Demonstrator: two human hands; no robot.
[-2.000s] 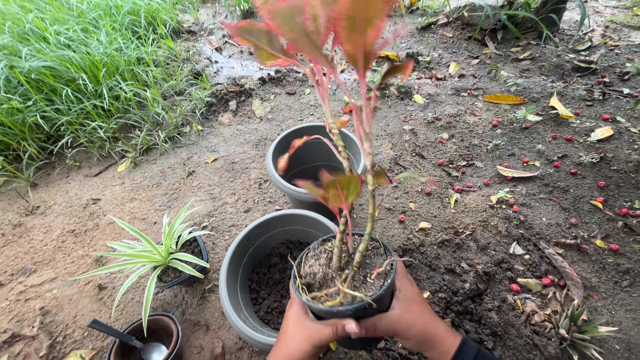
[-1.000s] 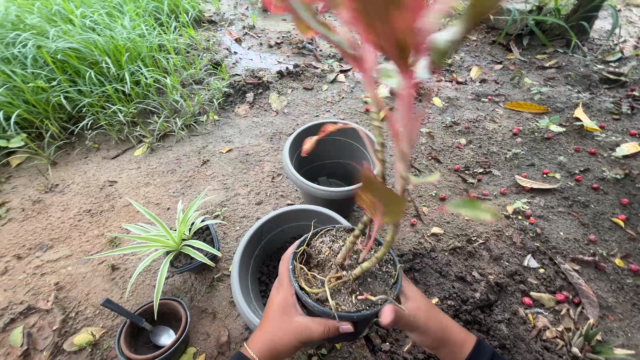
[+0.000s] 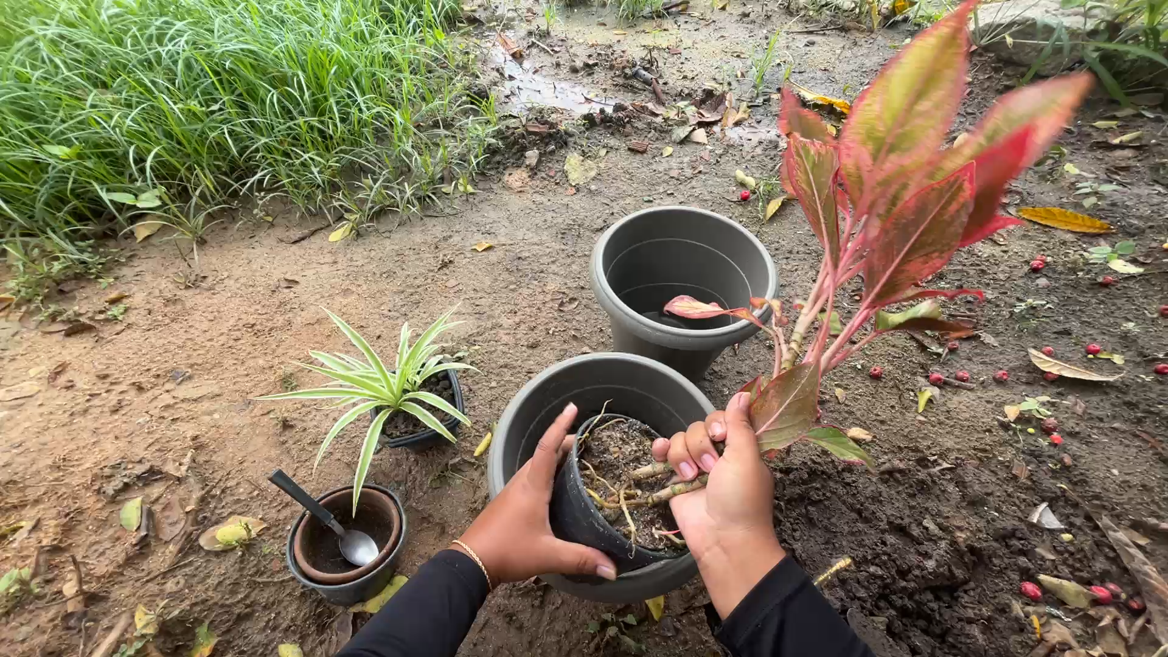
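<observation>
A plant with red and green leaves (image 3: pixel 899 187) leans right out of a small black plastic pot (image 3: pixel 584 506), which is tilted over the near large grey pot (image 3: pixel 525 411). My left hand (image 3: pixel 538 520) grips the small pot's side, thumb along its lower wall. Around the plant's lower stems my right hand (image 3: pixel 730 493) is closed. Pale roots (image 3: pixel 625 511) show on the soil inside the small pot. How much soil lies in the near grey pot is hidden.
Behind stands another large grey pot (image 3: pixel 680 342). A spider plant (image 3: pixel 383 388) in a small pot is at left, near nested small pots (image 3: pixel 347 584) holding a spoon (image 3: pixel 354 543). Grass (image 3: pixel 228 109) grows upper left; red fruits (image 3: pixel 1031 590) dot the soil at right.
My right hand has gone from the small pot's side to the plant's stems. The small pot, upright two seconds ago, is now tipped, and the plant leans to the right.
</observation>
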